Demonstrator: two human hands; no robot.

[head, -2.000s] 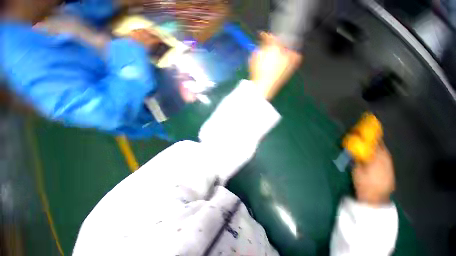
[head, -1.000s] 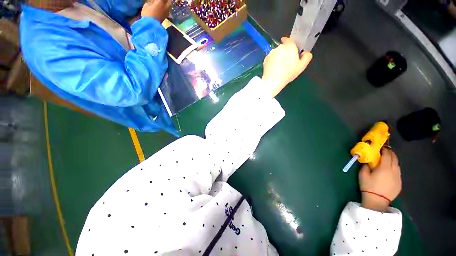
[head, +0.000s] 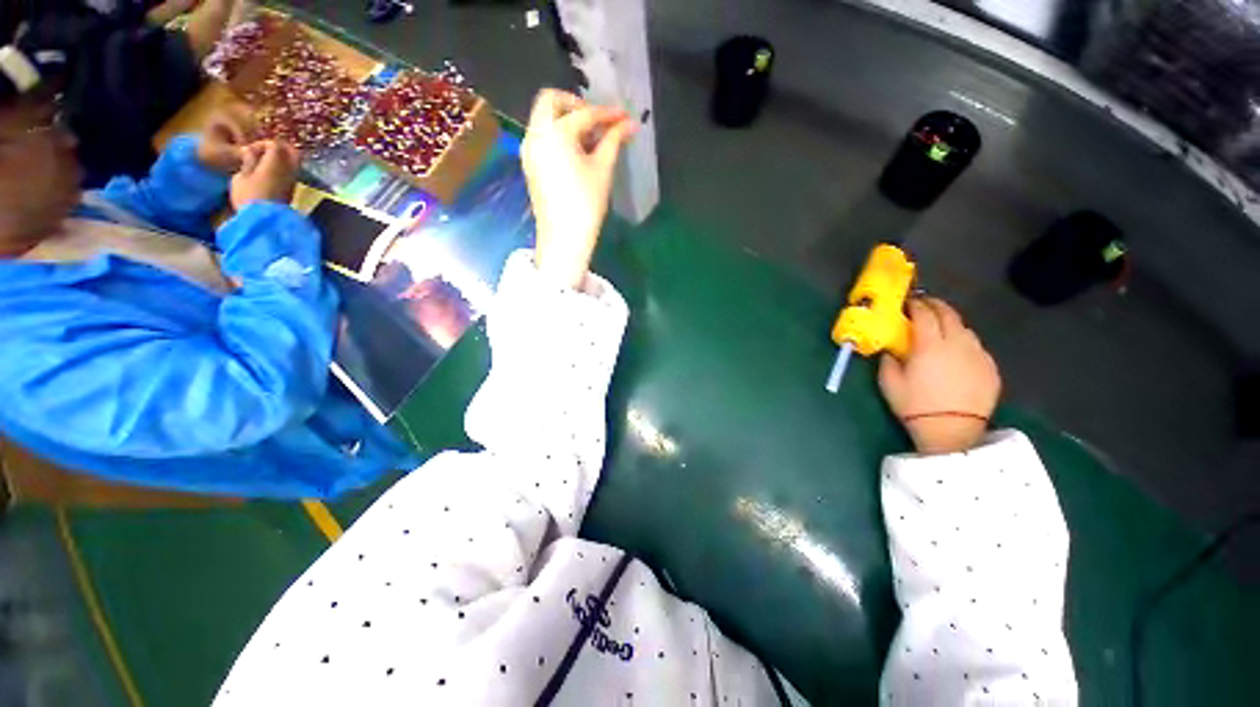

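Note:
My right hand grips the yellow hot glue gun over the bench edge, and a pale glue stick sticks out of its rear. My left hand is raised beside the white post, fingers bent with thumb and fingertips near each other; I cannot tell if it holds anything. Black cylindrical housings stand or lie on the belt: one beyond the gun with green and red bits at its mouth, one to the right, and one farther back.
The white post rises just beyond my left hand. A co-worker in blue sits at the left by a glossy printed mat and cardboard trays of small red-and-silver components. A dark cord curves at the lower right.
The view has swung right, so post, gun and housings appear farther left. My left hand no longer rests against the post's lower end; its fingers are now raised and bent. My right hand still holds the gun.

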